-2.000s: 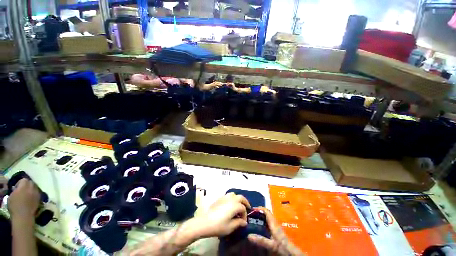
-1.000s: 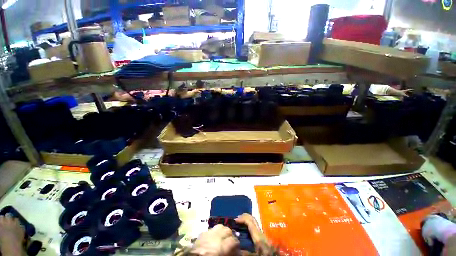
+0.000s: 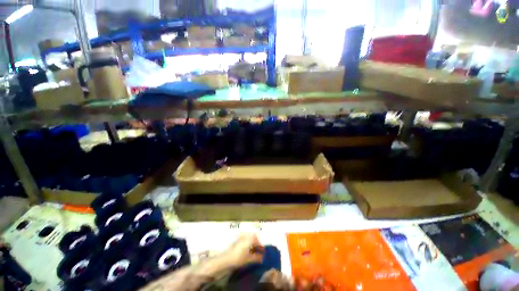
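The picture is blurred. My left hand (image 3: 247, 253) reaches in from the lower left, just beside a dark blue pad (image 3: 271, 259) lying on the bench; whether its fingers hold something cannot be seen. My right hand (image 3: 279, 281) is cut off by the bottom edge and holds a dark speaker housing (image 3: 243, 279), partly hidden under my left forearm. Clustered dark housings with white rings (image 3: 118, 269) stand on the bench left of my hands.
Two stacked cardboard trays (image 3: 250, 211) lie ahead, another tray (image 3: 412, 199) to the right. An orange printed carton sheet (image 3: 347, 258) covers the bench right of my hands. A neighbour's gloved hand (image 3: 498, 278) is at the lower right. A shelf (image 3: 250, 105) crosses above.
My left hand has moved forward from the housing to beside the pad. The right hand and housing sit lower in the picture. The view has tilted up slightly since one second ago.
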